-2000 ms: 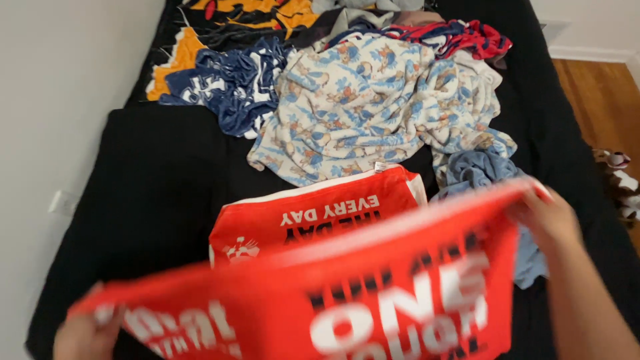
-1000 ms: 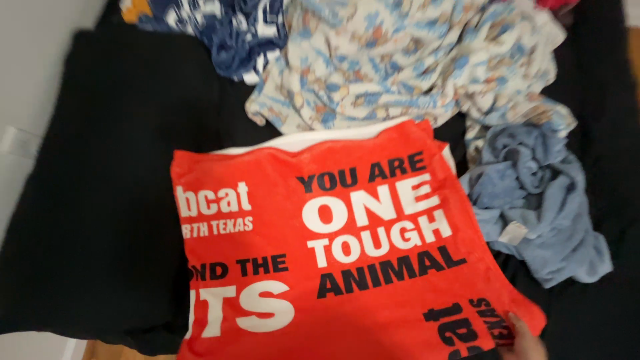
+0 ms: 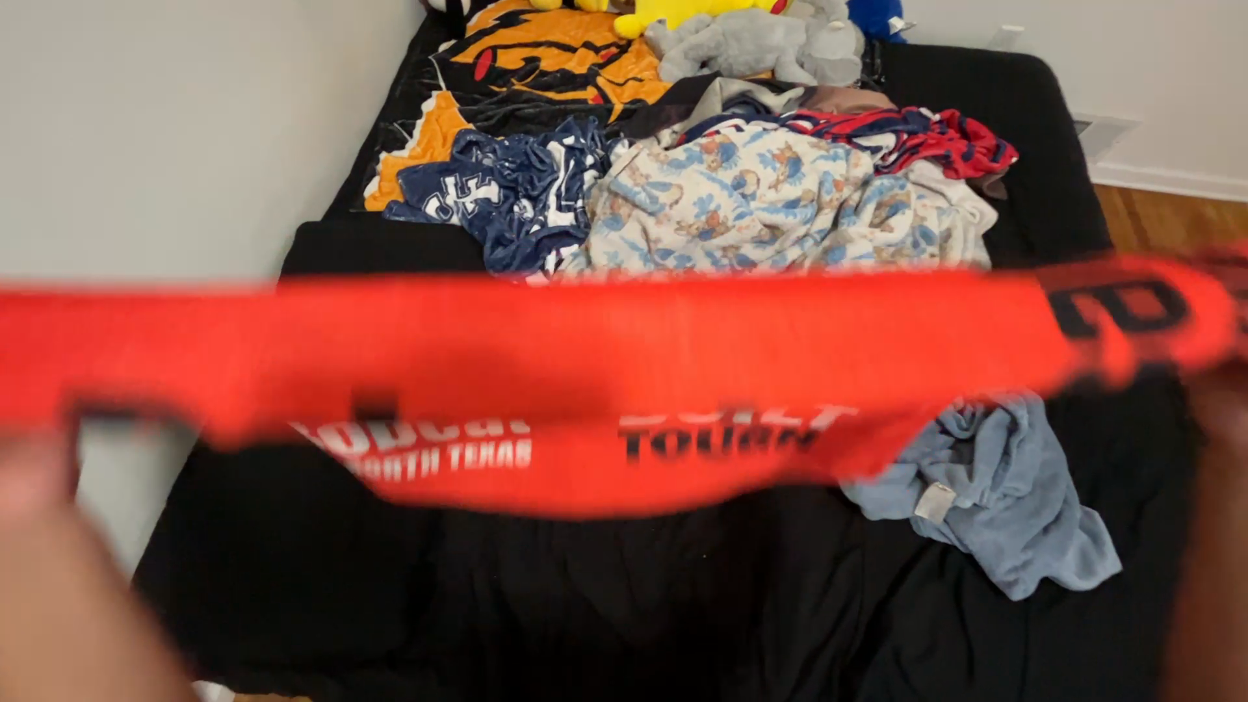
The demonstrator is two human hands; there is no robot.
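Note:
A red fleece blanket (image 3: 585, 370) with black and white lettering is stretched across the view above the bed, blurred by motion. At the left edge my left hand (image 3: 34, 478) grips one end of it. My right hand (image 3: 1224, 400) has hold of the other end at the right edge; its fingers are blurred and partly hidden. Below the red cloth, near its right part, a blue-gray cloth (image 3: 1024, 497) with a white tag lies crumpled on the black bedding (image 3: 604, 595).
Beyond the red cloth lie a white patterned blanket (image 3: 741, 205), a navy blanket (image 3: 526, 185), a red and navy cloth (image 3: 936, 141) and an orange and black blanket (image 3: 565, 49). Plush toys (image 3: 751, 44) sit at the far end. A wall (image 3: 195, 136) borders the left.
The red blanket, lying spread on the bed one second ago, is now lifted and stretched between both hands. My left hand has come back into view. The view has tilted up.

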